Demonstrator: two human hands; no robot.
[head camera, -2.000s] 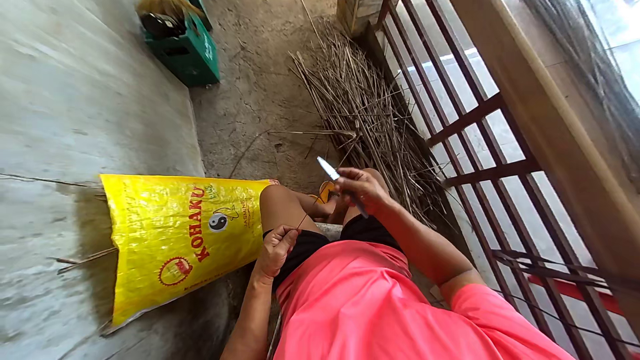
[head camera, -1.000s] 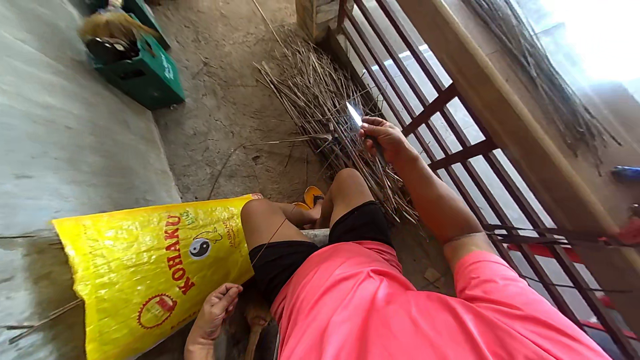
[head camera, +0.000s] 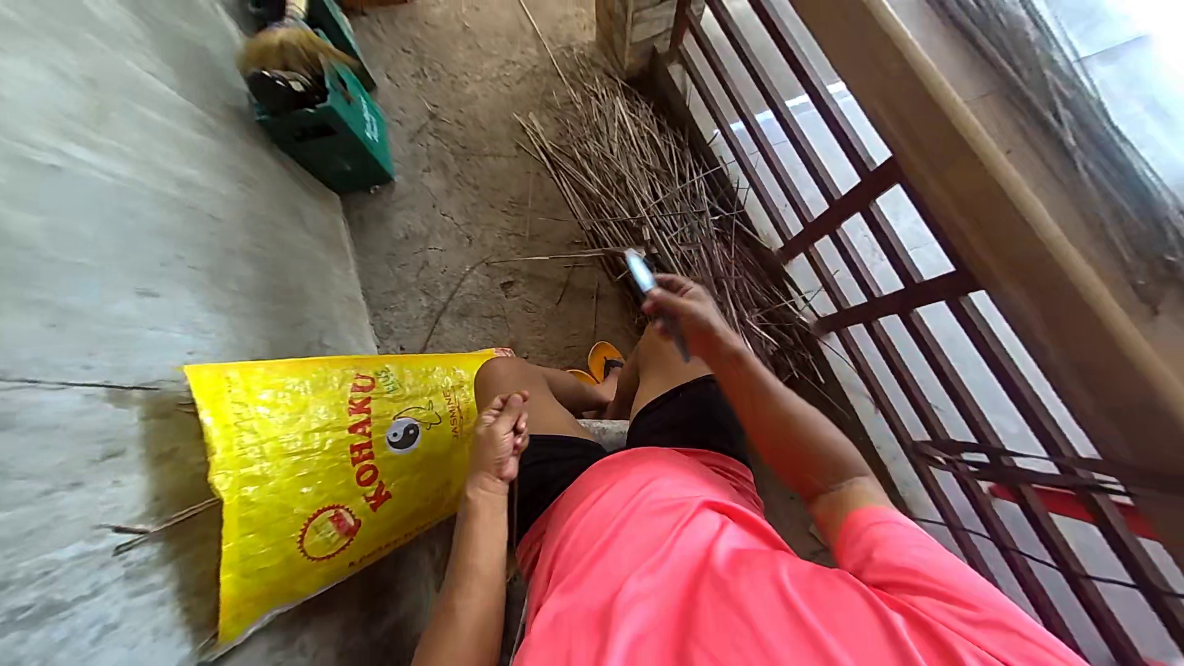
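My right hand (head camera: 686, 313) is closed round the dark handle of a knife (head camera: 640, 270), its bright blade angled up and left in front of a pile of dry sticks (head camera: 647, 176). Above my left thigh, beside a yellow woven sack (head camera: 305, 462), my left hand (head camera: 500, 437) has its fingers closed on a thin stalk (head camera: 513, 527) that runs down along the forearm. Part of that stalk is hidden by the hand. The knife and the left hand are well apart.
A green plastic crate (head camera: 342, 139) with a broom head (head camera: 291, 51) on it stands against the concrete wall. On the right is a metal grille (head camera: 851, 208) below a wooden ledge (head camera: 999, 166) that bears more thin stalks. Orange slippers (head camera: 605, 359) are on the ground.
My left hand has turned upright; the stalk that stuck out above it now hangs below it. The knife stays in my right hand. The view has shifted somewhat.
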